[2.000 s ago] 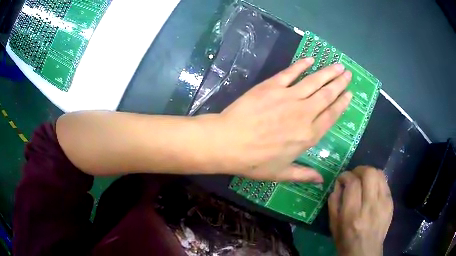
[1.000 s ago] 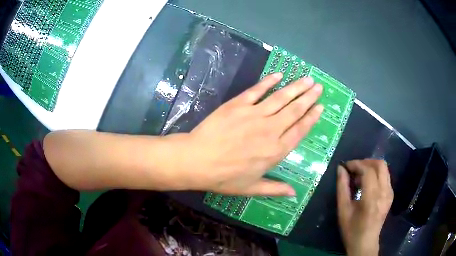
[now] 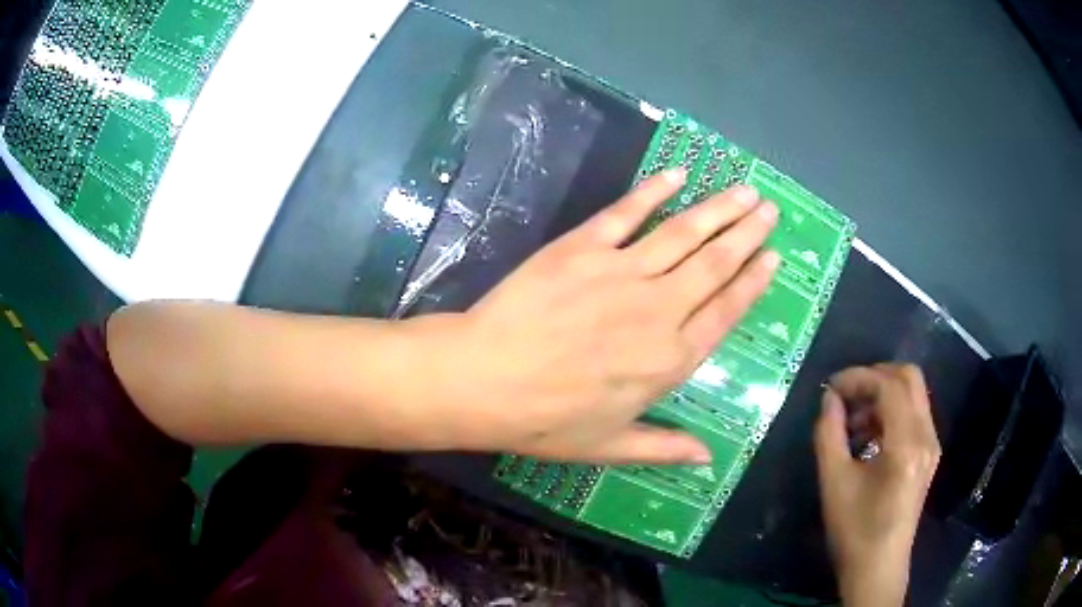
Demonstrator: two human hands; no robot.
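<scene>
A green circuit board panel (image 3: 759, 308) lies on a black mat (image 3: 819, 474), with rows of small holes or pads on its left part. My left hand (image 3: 605, 338) lies flat on the panel, fingers spread, palm down, hiding its middle. My right hand (image 3: 880, 457) is just right of the panel over the mat, fingers curled. A tiny dark speck shows at its thumb and index fingertips, and something small and shiny shows inside the curled fingers; I cannot tell exactly what these are.
Wrinkled clear film (image 3: 475, 202) lies left of the panel. A black open bin (image 3: 1009, 445) stands at the mat's right end. More green panels (image 3: 137, 131) lie on a white sheet (image 3: 279, 107) at the far left. A grey-green surface (image 3: 831, 95) lies beyond the mat.
Since two seconds ago, my right hand has moved away from the panel's right edge, and its thumb and index finger now show. My left hand stays flat on the panel. The view has shifted.
</scene>
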